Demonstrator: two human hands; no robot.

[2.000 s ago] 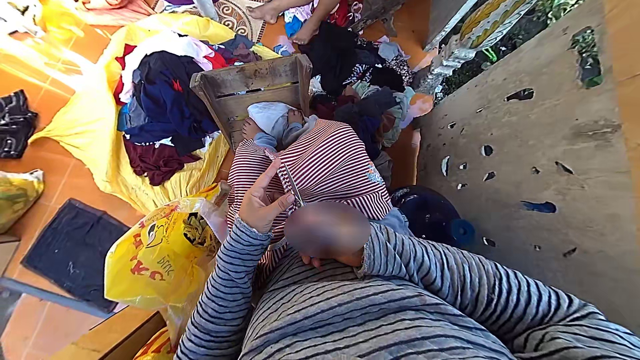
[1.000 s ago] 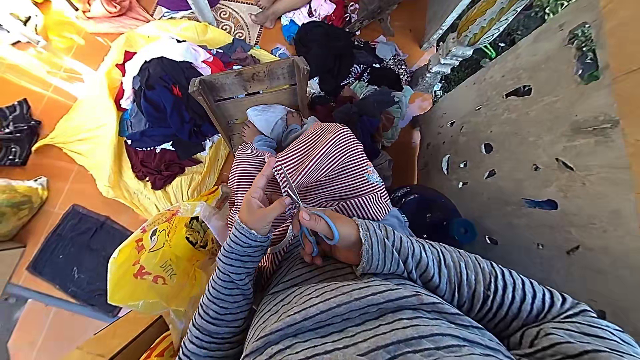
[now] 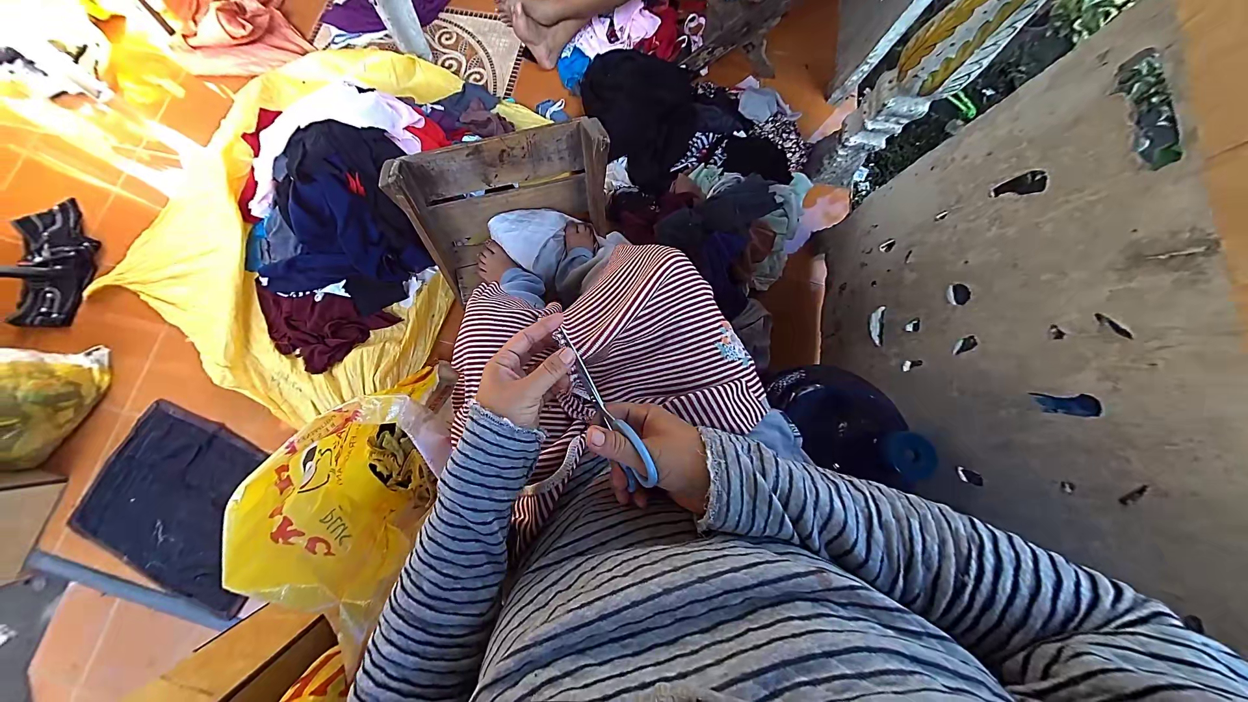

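Observation:
A pair of scissors with light blue handles [image 3: 634, 450] is in my right hand [image 3: 663, 456], its blades pointing up and left toward my left hand. My left hand [image 3: 522, 380] pinches something small between thumb and fingers near the blade tips; what it is cannot be told, perhaps an edge of cloth. Under both hands, a red-and-white striped cloth [image 3: 643, 331] with a small embroidered patch lies over my lap and knees. Whether the blades are apart is hard to see.
Beyond my feet stands a wooden crate [image 3: 507, 161]. Clothes [image 3: 341, 205] are heaped on a yellow sheet [image 3: 175, 283] at left, more clothes [image 3: 721, 185] behind. A yellow plastic bag [image 3: 322, 507] sits left of me, a dark blue water jug [image 3: 838, 424] and a holed board [image 3: 1014, 341] right. Another person's foot [image 3: 534, 34] shows.
The scissors in my right hand have turned a little, and the fingers of my left hand have closed in from a more spread pose. The striped cloth stays over my lap.

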